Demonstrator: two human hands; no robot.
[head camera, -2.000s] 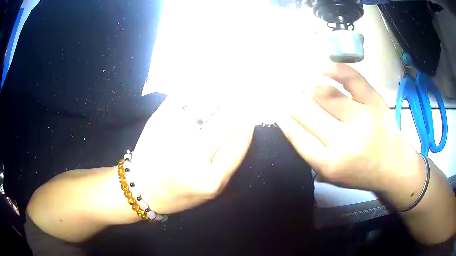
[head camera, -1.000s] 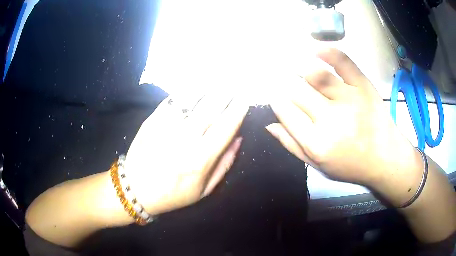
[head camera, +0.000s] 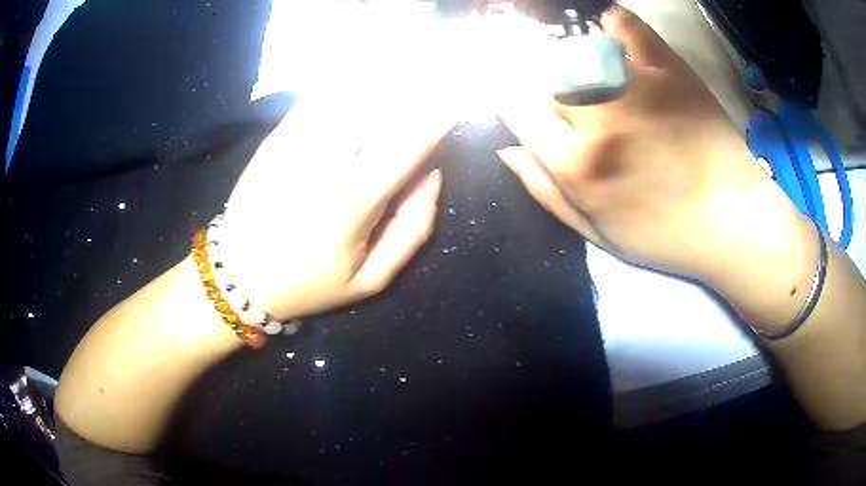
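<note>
A large black fabric panel, specked with lint, covers the left and middle of the table. A pale cut piece lies on it at the top, its edges mostly lost in glare. My left hand lies flat on the fabric, fingertips hidden in the glare. My right hand rests at the right, thumb on the black panel, other fingers reaching up beside the grey cylindrical machine fitting. The presser foot cannot be made out in the glare.
Blue-handled scissors lie right of my right hand, partly behind its wrist. The white table shows at the right, with its grey front edge below. A dark machine part crosses the top edge. A blue strip runs at the upper left.
Both hands and the pale piece have moved up towards the machine, with more black fabric showing below. The right fingers now reach up beside the grey fitting.
</note>
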